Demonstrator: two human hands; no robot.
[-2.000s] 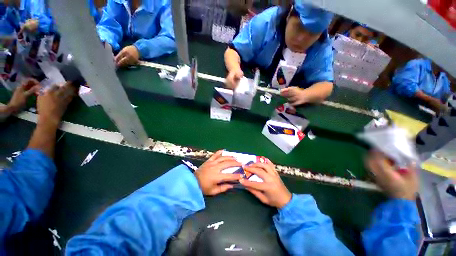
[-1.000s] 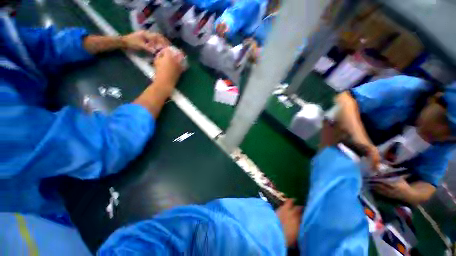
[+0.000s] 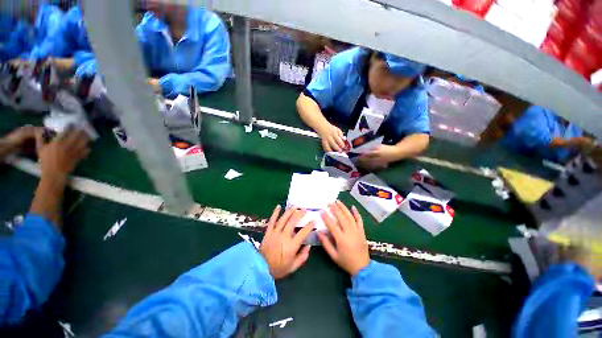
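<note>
A white product box [image 3: 314,193] stands in front of me at the belt edge rail, its plain white flap raised toward the belt. My left hand [image 3: 288,244] lies on its near left side with fingers spread. My right hand [image 3: 346,239] lies on its right side, fingers also spread on the white panels. Both hands hold the box between them. Its printed face and its inside are hidden from me.
The green belt [image 3: 257,168] carries several printed boxes [image 3: 376,197] just beyond my right hand. The chipped edge rail [image 3: 435,253] crosses in front of me. A metal post [image 3: 142,112] stands left. People in blue smocks sit across and at both sides. White scraps [image 3: 115,228] lie on the bench.
The view has swung left and come back. The box in my hands now has its white flap standing open instead of a printed face up. Different boxes lie on the belt near me.
</note>
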